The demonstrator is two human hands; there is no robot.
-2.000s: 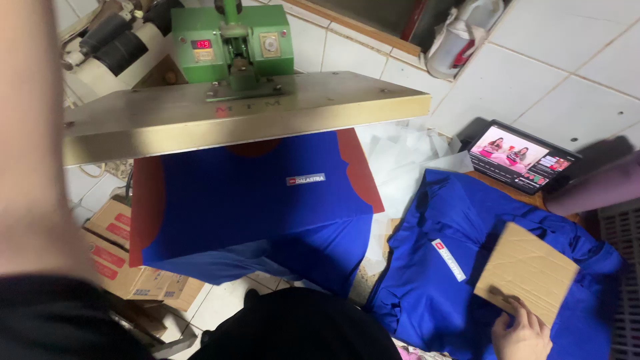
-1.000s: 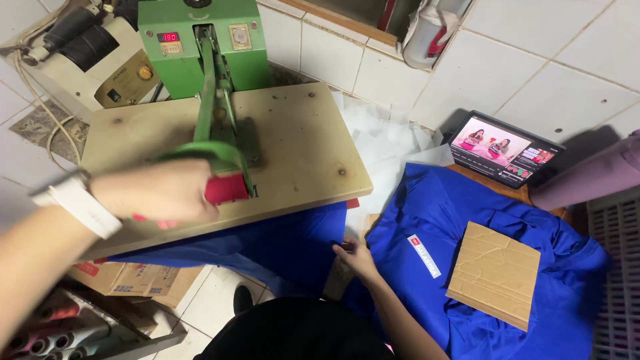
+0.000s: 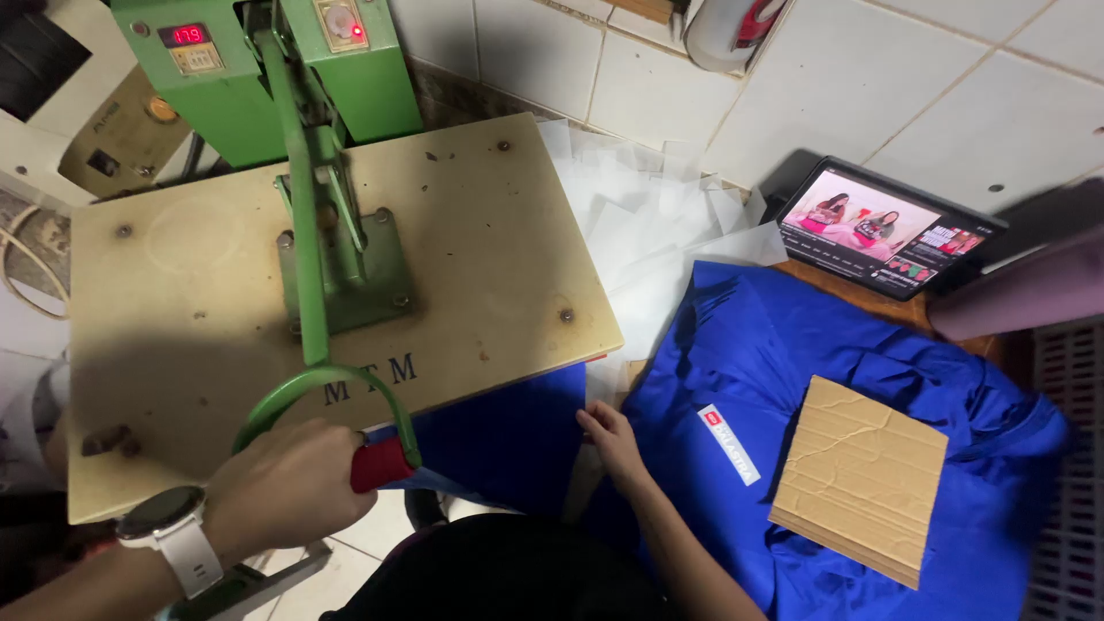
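Observation:
My left hand [image 3: 293, 479], with a watch on its wrist, is closed around the red-wrapped grip [image 3: 379, 464] of a green lever [image 3: 302, 224] on a heat press. The press's flat upper platen [image 3: 466, 250] lies lowered over blue fabric [image 3: 509, 427], most of which it hides. My right hand [image 3: 614, 438] is at the right edge of that fabric, fingertips close together; whether they pinch it is unclear. Right of it lies a heap of blue fabric [image 3: 742, 345] bearing a white printed label strip [image 3: 729, 444] and a piece of corrugated cardboard [image 3: 862, 479].
Pale translucent sheets [image 3: 642, 233] lie between the press and the tiled wall. A lit tablet [image 3: 888, 226] leans behind the fabric heap, beside a purple cylindrical object [image 3: 1018, 280]. The press's green housing [image 3: 362, 95] stands at the back, and a plastic crate [image 3: 1069, 379] is at the far right.
The raised platen has come down over the blue fabric, and my left hand has taken the red grip. My right hand has left the cardboard and moved left to the fabric's edge.

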